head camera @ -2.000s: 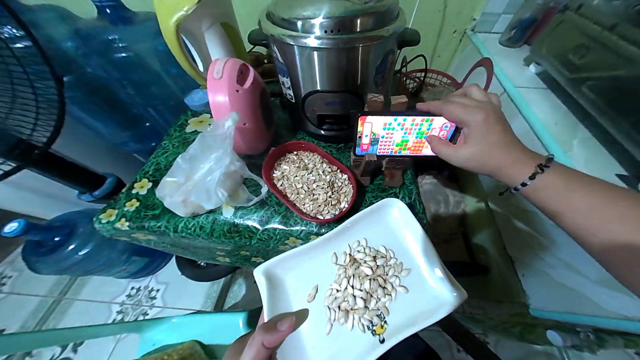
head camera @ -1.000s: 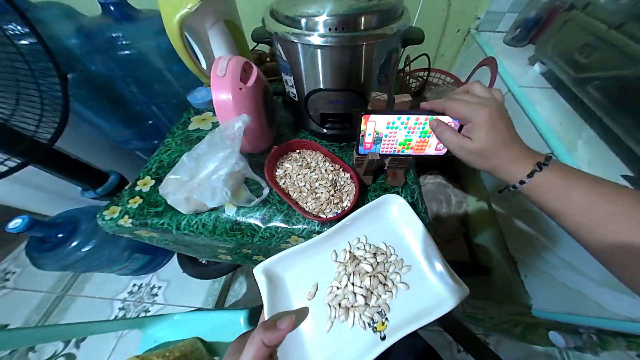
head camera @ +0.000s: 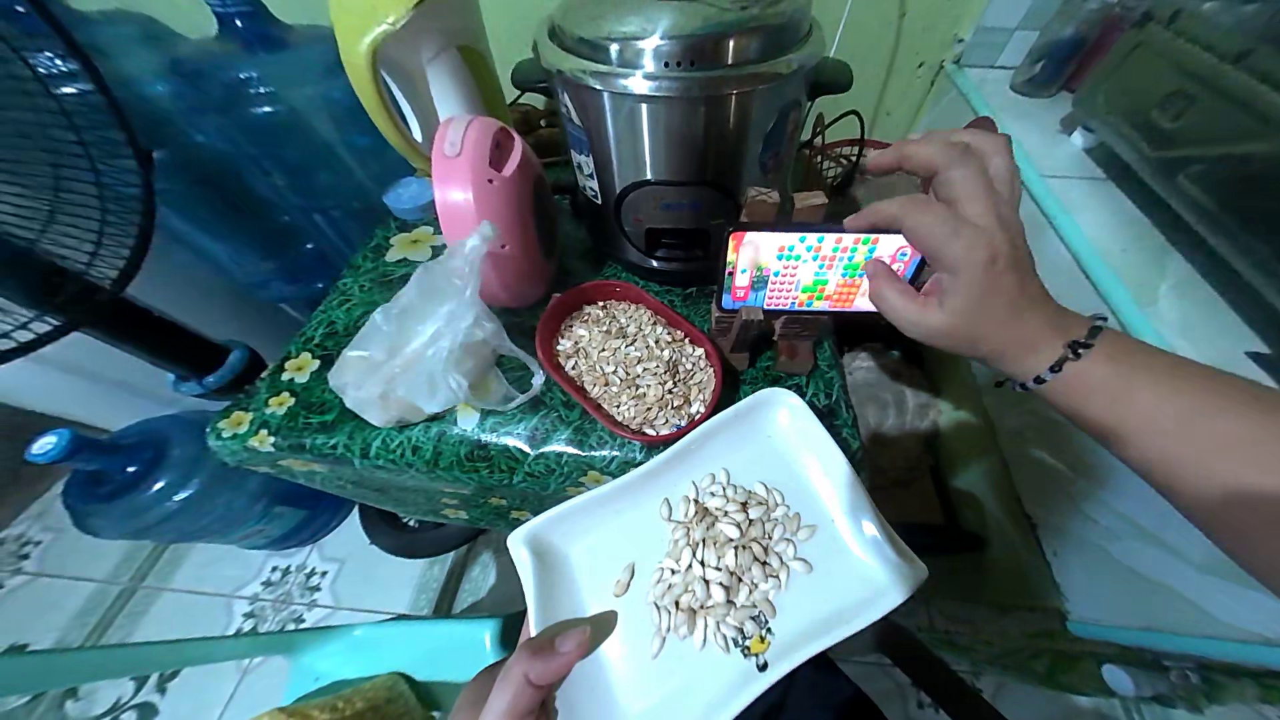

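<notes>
My left hand (head camera: 545, 665) grips the near left edge of a white dish (head camera: 600, 540), its thumb on top and the other fingers mostly hidden. Pale seeds in their shells (head camera: 725, 550) are heaped on the dish. My right hand (head camera: 950, 240), with a beaded bracelet at the wrist, is at the right end of a smartphone (head camera: 820, 272); its thumb is over the screen, which shows a colorful tile game. Whether the thumb touches the glass I cannot tell. The phone leans sideways on a brown stand (head camera: 795, 345). Beside it a red oval bowl (head camera: 545, 350) holds seed shells (head camera: 640, 370).
A plastic bag (head camera: 420, 345) and a pink appliance (head camera: 490, 210) stand left of the bowl on the green patterned tablecloth (head camera: 400, 470). Behind is a steel electric cooker (head camera: 680, 140). At left are a black fan (head camera: 70, 180) and blue water jugs (head camera: 190, 485); a tiled counter (head camera: 1080, 430) lies right.
The right thumb and fingers have shifted over the phone, the thumb now near the right part of the screen. The left hand still holds the dish.
</notes>
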